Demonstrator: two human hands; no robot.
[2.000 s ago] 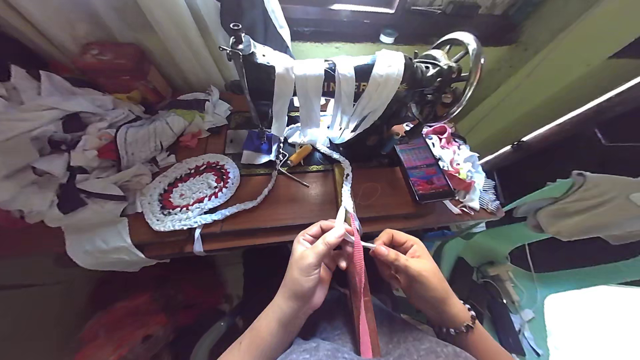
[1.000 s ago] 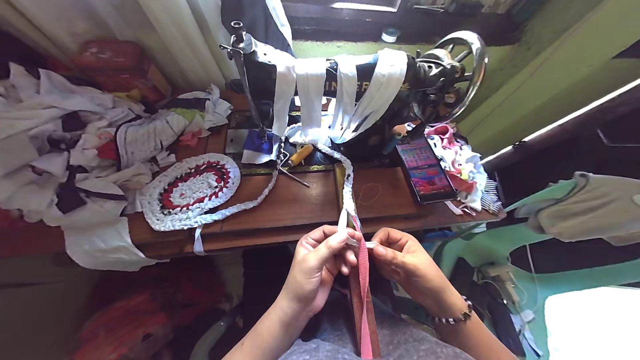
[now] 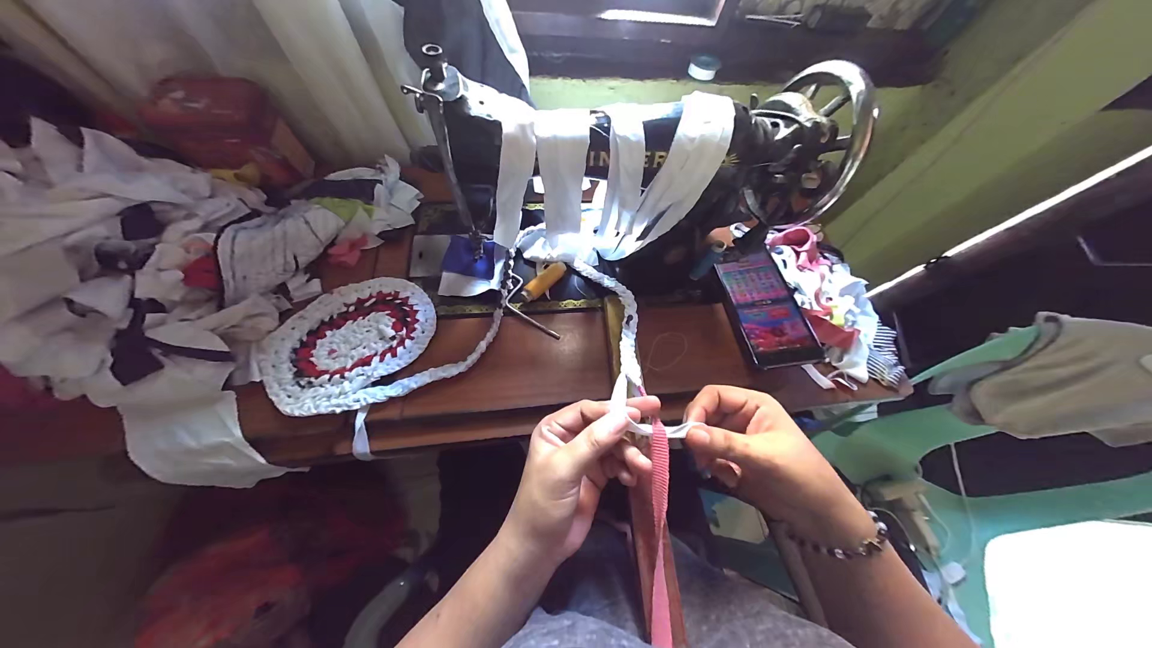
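My left hand (image 3: pixel 589 454) pinches white fabric strips at the lower end of a braided fabric cord (image 3: pixel 628 328). Facing it, my right hand (image 3: pixel 742 441) grips the end of a short white strip (image 3: pixel 664 431) that crosses a pink ribbed strip (image 3: pixel 661 486). The pink strip hangs down toward my lap, beside a reddish-brown strip. The cord runs up to the sewing machine (image 3: pixel 621 162), which has white fabric strips draped over its arm. From there a thinner braid (image 3: pixel 477 355) leads to an oval coiled mat (image 3: pixel 351 346) in white, red and dark fabric.
Fabric scraps (image 3: pixel 171 243) are heaped at the left, and a smaller scrap pile (image 3: pixel 832 301) lies at the right beside a phone (image 3: pixel 768 310). A yellow spool (image 3: pixel 544 282) and a bent metal rod (image 3: pixel 533 320) lie before the machine. A green plastic chair (image 3: pixel 999 490) stands at the right.
The white strip between my hands now spans across the front of the pink strip. Both hands stay close together at the cord's lower end.
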